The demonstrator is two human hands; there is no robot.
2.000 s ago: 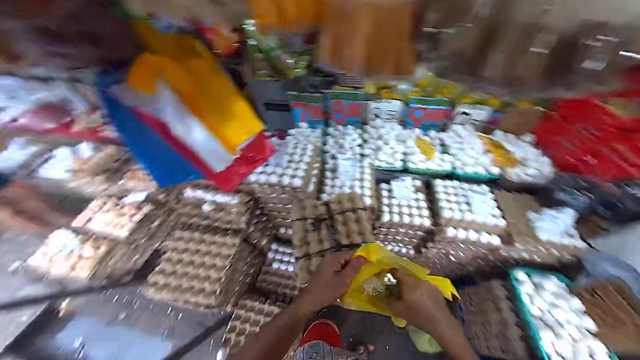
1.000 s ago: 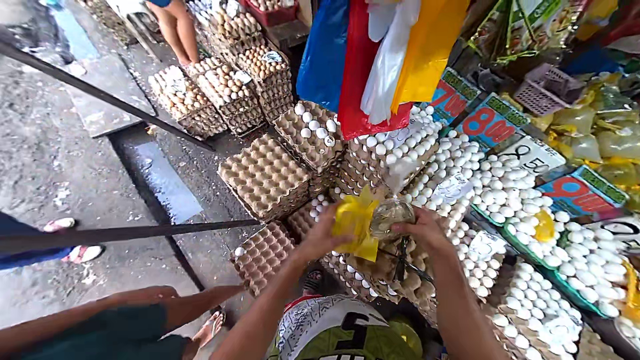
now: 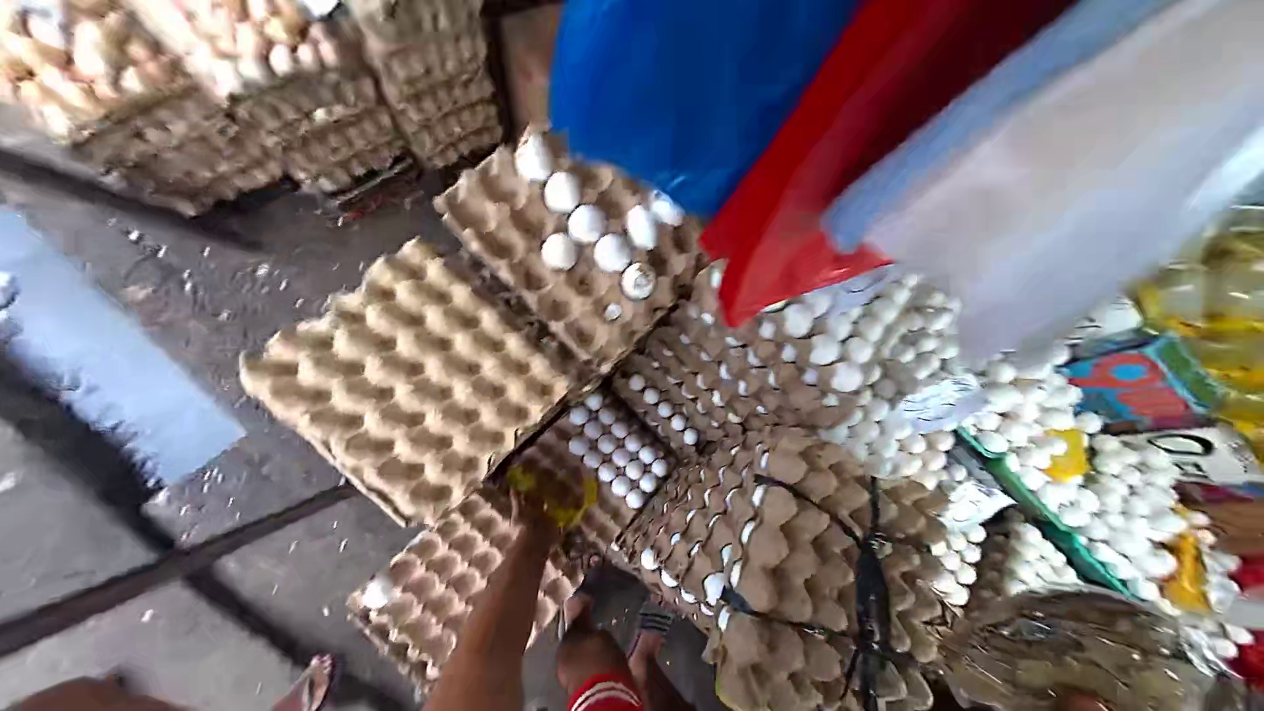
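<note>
My left hand (image 3: 533, 518) reaches down low among the egg trays, closed on a crumpled yellow plastic bag (image 3: 568, 494); its fingers are blurred. Beside it are a tray of white eggs (image 3: 617, 449) and a pinkish cardboard egg tray (image 3: 449, 578) bearing one white egg. At the lower right edge, a clear, crinkled plastic bag (image 3: 1076, 642) is close to the camera. Only a sliver of my right hand (image 3: 1078, 702) shows beneath that bag, seemingly holding it; most of the hand is out of frame.
Empty egg trays (image 3: 405, 380) are stacked at left, and string-tied trays (image 3: 820, 553) lie at right. Blue (image 3: 691, 89), red (image 3: 790, 188) and white plastic bags (image 3: 1047, 178) hang overhead. Brown eggs (image 3: 89, 49) fill trays at upper left. People's feet (image 3: 316, 681) are near the bottom.
My left hand and the yellow bag have moved away from the clear plastic item, down among the trays. The hands were close together before. The view has swung left and down.
</note>
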